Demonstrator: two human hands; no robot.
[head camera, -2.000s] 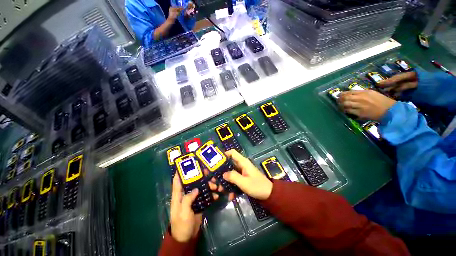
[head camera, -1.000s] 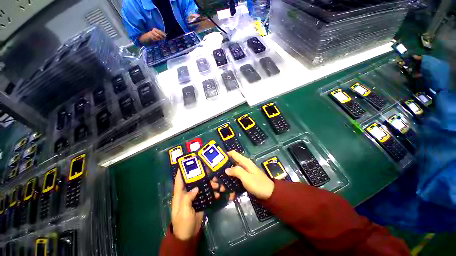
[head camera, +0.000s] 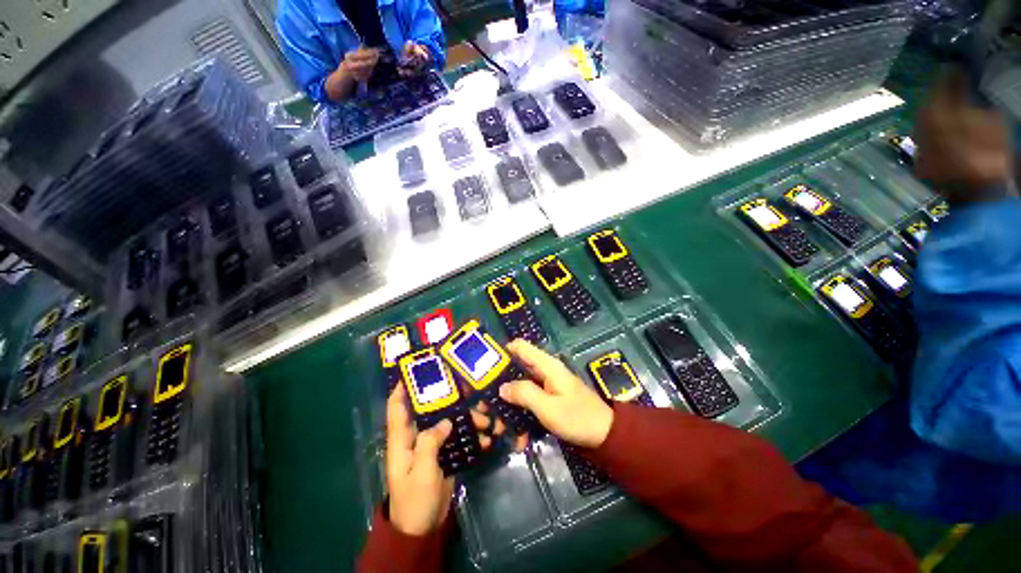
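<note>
My left hand (head camera: 417, 476) holds a yellow-framed keypad phone (head camera: 430, 381) with its screen lit, thumb at the keypad. My right hand (head camera: 560, 394) holds a second yellow-framed phone (head camera: 475, 354), also lit, tilted beside the first, thumb near its keys. Both are held over a clear plastic tray (head camera: 509, 526). In the tray, several yellow-framed phones have dark screens, such as one at the back (head camera: 617, 264). A red phone (head camera: 436, 326) and a yellow-framed phone (head camera: 394, 346) with pale screens are partly hidden behind the held ones. An all-black phone (head camera: 691, 365) lies at right.
Stacked trays with phones (head camera: 218, 448) stand at left, and dark shells (head camera: 514, 179) lie on the white strip (head camera: 672, 185). A tall tray stack (head camera: 717, 84) stands behind. A neighbour's blue sleeve (head camera: 970, 325) and phone tray are at right. A person in blue (head camera: 325, 50) works opposite.
The two held phones and my hands have barely moved. The neighbour's hands left their tray, and one is now raised at the far right. The person opposite has brought their hands together.
</note>
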